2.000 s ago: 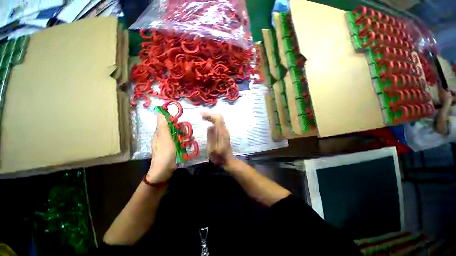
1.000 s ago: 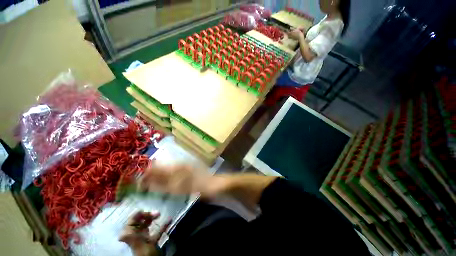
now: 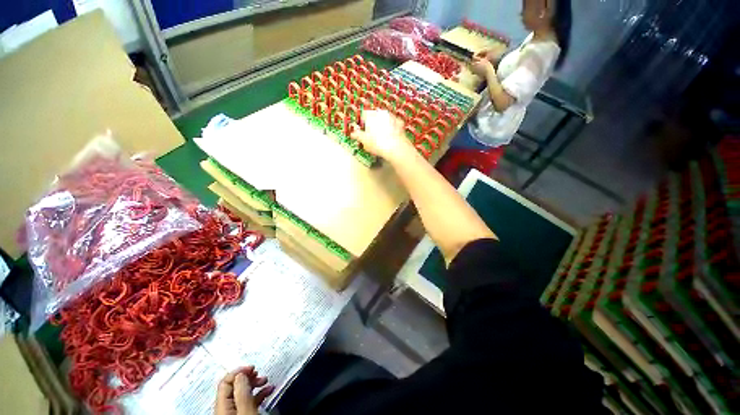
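My right hand is stretched out to the front edge of the rows of finished assemblies, green bases with red loops standing up. Its fingers are on a green strip with red loops at the near end of the rows; they partly hide it. The rows stand on a cardboard sheet. My left hand is at the bottom edge, cut off, with fingers curled above the printed paper. Whether it holds anything is unclear. The heap of red curved pieces lies at the left.
A clear plastic bag of red pieces lies behind the heap. Stacked loaded boards stand at right, beside a green-topped side table. A person works further along the bench. Cardboard leans at the back left.
The view has swung right. The green strip with red loops, first at my left hand, went into my right hand, which has reached forward to the rows. My left hand has dropped lower.
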